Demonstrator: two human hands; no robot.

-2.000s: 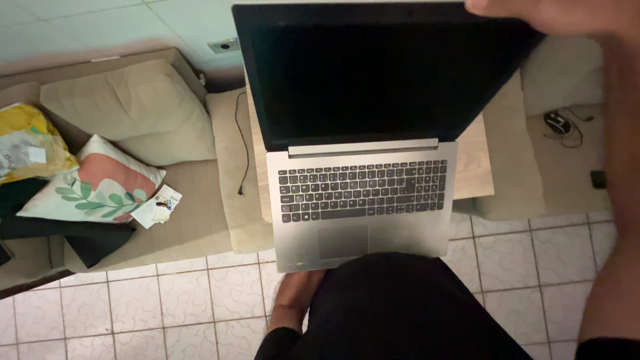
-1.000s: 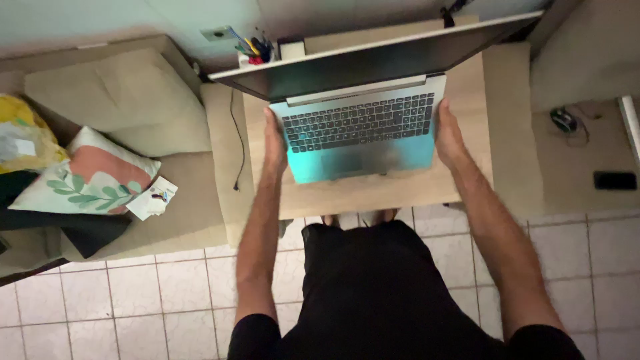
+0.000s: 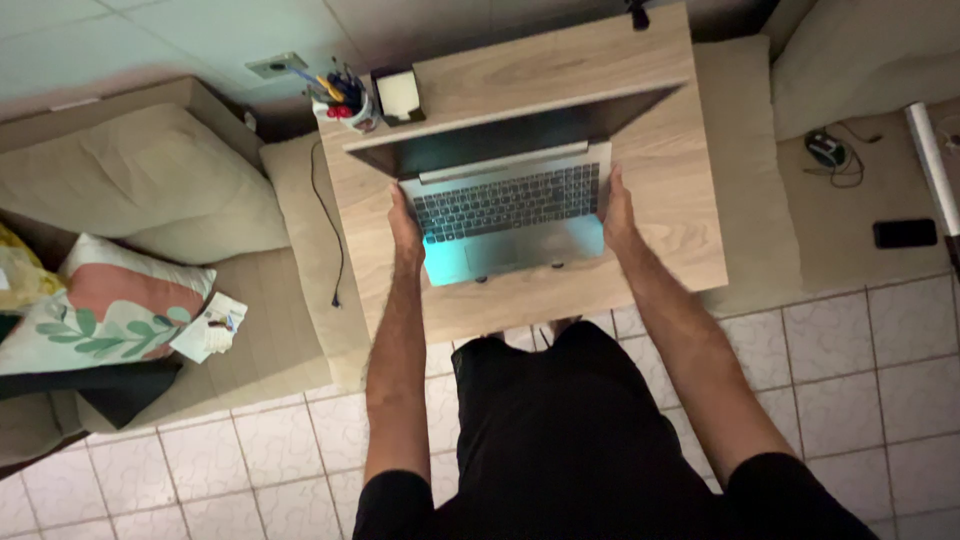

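An open silver laptop (image 3: 517, 202) is over the wooden desk (image 3: 645, 210), its dark screen (image 3: 510, 131) tilted up at the back. My left hand (image 3: 406, 229) grips its left side edge and my right hand (image 3: 618, 214) its right side edge. The fingers under the base are hidden. Whether the base touches the desktop all along cannot be told. Behind its left corner stands a cup of pens and scissors (image 3: 360, 112), beside a dark box with white paper (image 3: 400, 96).
Beige sofa seats flank the desk, with a patterned cushion (image 3: 127, 300) and papers (image 3: 210, 328) at left. A black cable (image 3: 330, 225) lies left of the desk. At right are a wired mouse (image 3: 825, 148), a black phone (image 3: 904, 233) and a white tube (image 3: 932, 169).
Two seconds ago one hand was at the screen's top and the laptop was close to my body. Now both hands hold its sides, farther forward over the desk.
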